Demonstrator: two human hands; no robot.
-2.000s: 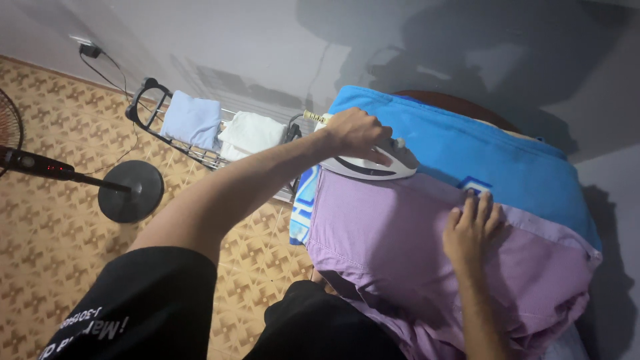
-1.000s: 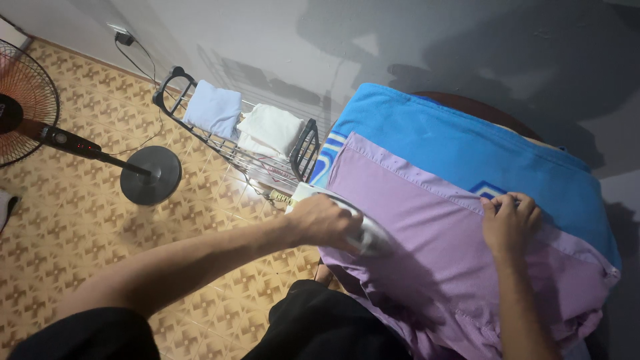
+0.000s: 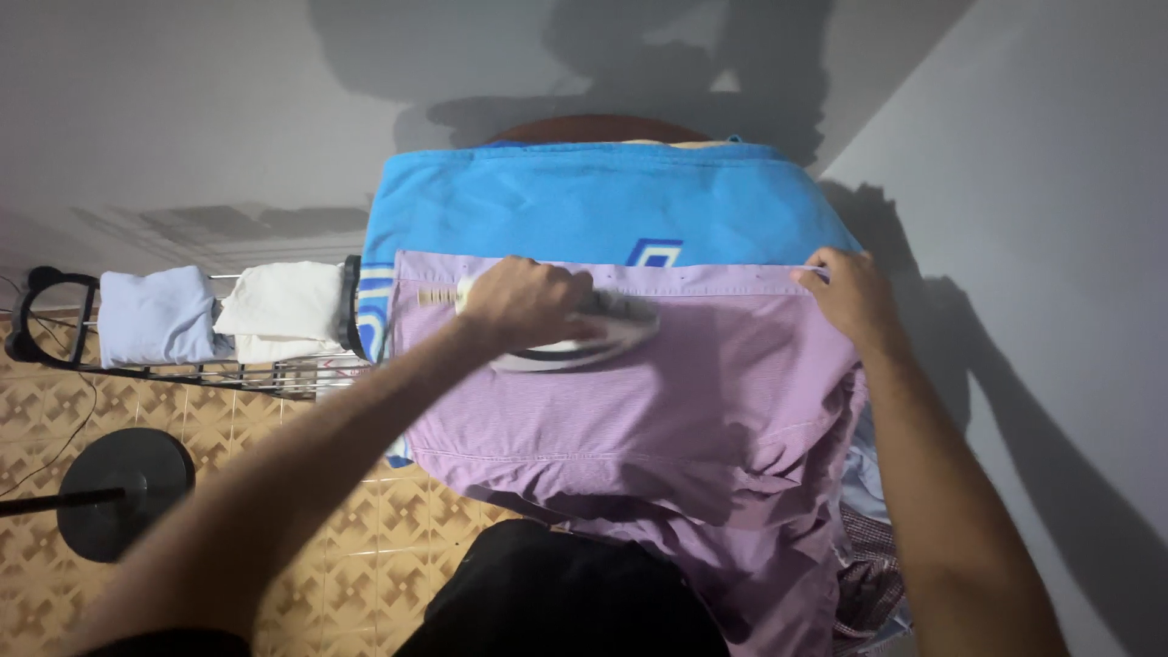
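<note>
My left hand (image 3: 529, 301) is closed around the handle of a clothes iron (image 3: 593, 342), which is slightly blurred and lies over a lilac shirt (image 3: 566, 411) just below its buttoned edge band. With thumb and fingers, my right hand (image 3: 844, 287) pinches the far right end of that band. The shirt is spread on a blue towel (image 3: 584, 201) with white and dark blue markings, and its lower part hangs in folds toward me. My left hand hides part of the iron's handle and body.
To the left stands a metal rack (image 3: 219, 376) holding a folded light blue cloth (image 3: 155, 315) and a folded white cloth (image 3: 283, 301). A round black fan base (image 3: 128, 493) is on the tiled floor. Grey walls (image 3: 1049, 228) rise behind and to the right.
The iron has moved right along the shirt with my left hand. My right hand has gone from resting on the shirt to pinching its edge band. The view has turned.
</note>
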